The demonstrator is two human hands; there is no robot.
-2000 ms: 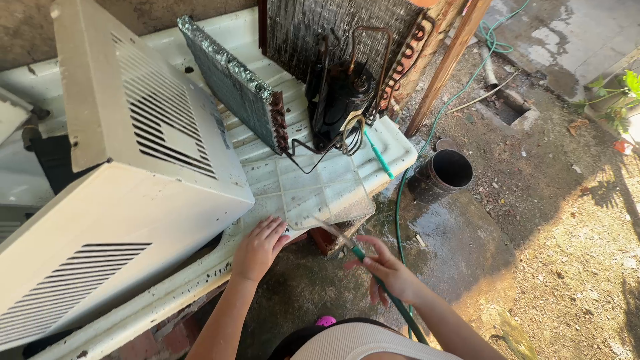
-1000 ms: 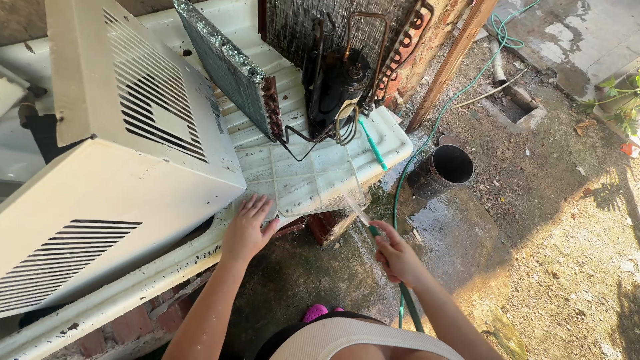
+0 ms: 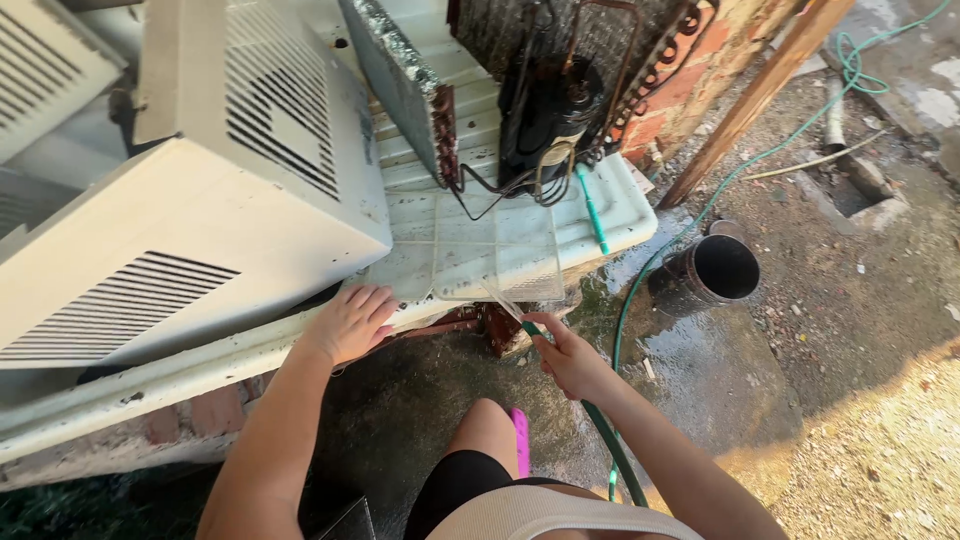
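My right hand [image 3: 574, 361] is closed around the end of a green garden hose [image 3: 611, 442], and water sprays from it toward a mesh air filter panel [image 3: 499, 251]. The thin, framed panel lies flat on the white enamelled surface, its near right corner past the rim. My left hand [image 3: 351, 322] rests on the rim [image 3: 247, 358] by the panel's near left edge, fingers spread; whether it touches the panel cannot be told. Behind the panel stand a black compressor [image 3: 559, 112] with copper tubing and a finned coil [image 3: 401, 90]. A turquoise brush [image 3: 592, 208] lies to the right.
A slatted metal air conditioner casing [image 3: 187, 217] stands on the left. To the right are a dark bucket [image 3: 705, 276] on wet ground, a wooden post [image 3: 739, 105], a thin green hose line [image 3: 780, 146] and a drain opening [image 3: 847, 191] with a pipe.
Between the earlier frames, my right hand moved its hose end to the right, toward the panel's right side. My left hand stays at the rim. The view has shifted slightly.
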